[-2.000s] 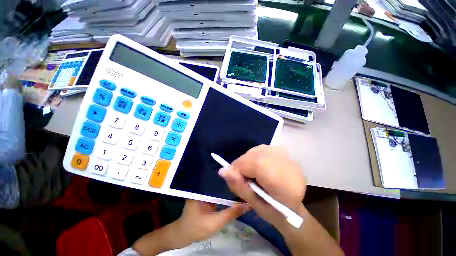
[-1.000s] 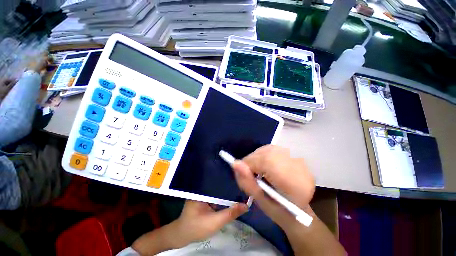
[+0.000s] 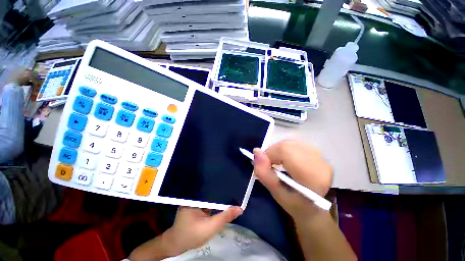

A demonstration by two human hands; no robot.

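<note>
A calculator with writing pad (image 3: 117, 135) is tilted in front of me, its keys and blank grey display on the left and its dark LCD writing panel (image 3: 211, 148) on the right. My left hand (image 3: 201, 229) grips its lower edge, thumb on the front corner, other fingers hidden behind. My right hand (image 3: 295, 176) holds a white stylus (image 3: 301, 192) like a pen. The stylus tip is over the right part of the panel; whether it touches is unclear. No marks are visible on the panel.
Front housings with green boards (image 3: 286, 77) are stacked behind the calculator. A squeeze bottle (image 3: 338, 66) stands at their right. Two back covers (image 3: 376, 153) lie on a cardboard sheet (image 3: 456, 114). White piles (image 3: 204, 25) stand at the rear. A person's sleeve (image 3: 11, 122) is at far left.
The stylus tip has moved right and slightly up across the panel with my right hand. The calculator and the bench behind have shifted slightly left in view.
</note>
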